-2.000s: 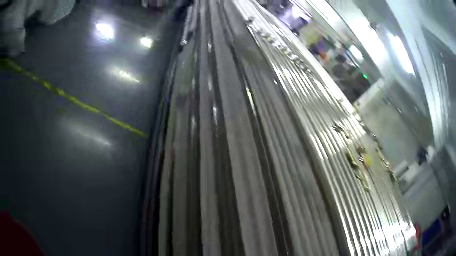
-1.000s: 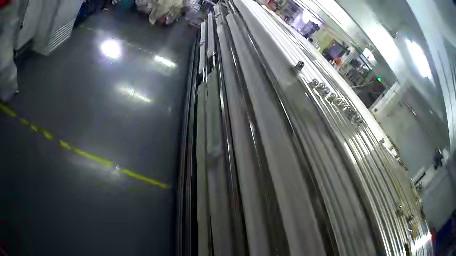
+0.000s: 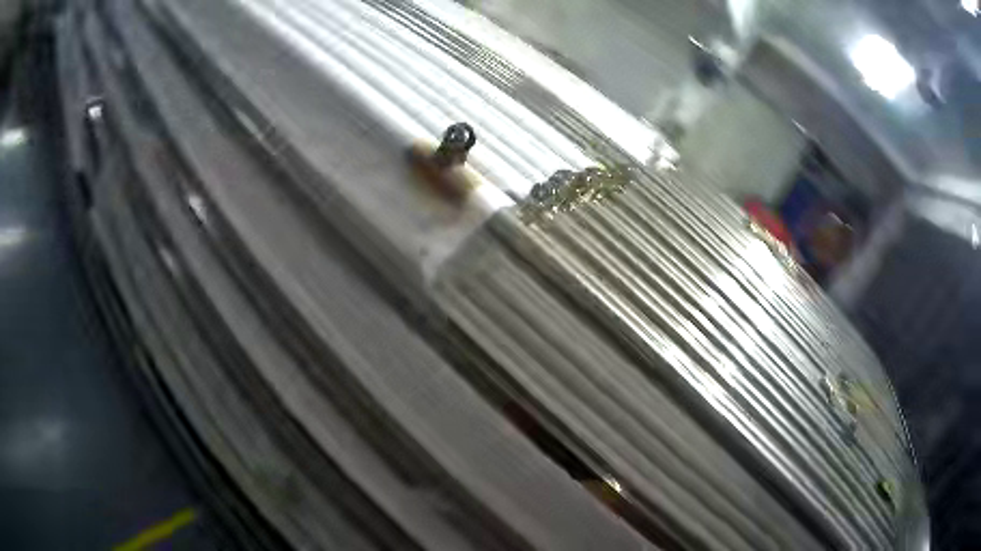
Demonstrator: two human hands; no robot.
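Grey-white cloth [image 3: 355, 291] lies in long parallel folds over a stack of metal frames and fills most of the view. Bare shiny metal bars [image 3: 688, 312] run beside it on the right. A heap of small metal clips [image 3: 576, 192] lies where the bare bars begin. A single dark round-ended clip [image 3: 457, 142] stands near the cloth edge, with a blurred brown-orange patch beside it that I cannot identify. Neither of my hands can be made out.
Dark floor [image 3: 54, 431] with a piece of yellow line [image 3: 156, 531] is at the lower left. Small blurred pieces [image 3: 850, 396] lie on the bars near the far right end. A blurred red and blue shape [image 3: 796, 221], possibly a person, is beyond the stack.
The view has swung to the right and closer over the stack. The single clip and clip heap appear larger and further left. The brown-orange patch now shows beside the single clip.
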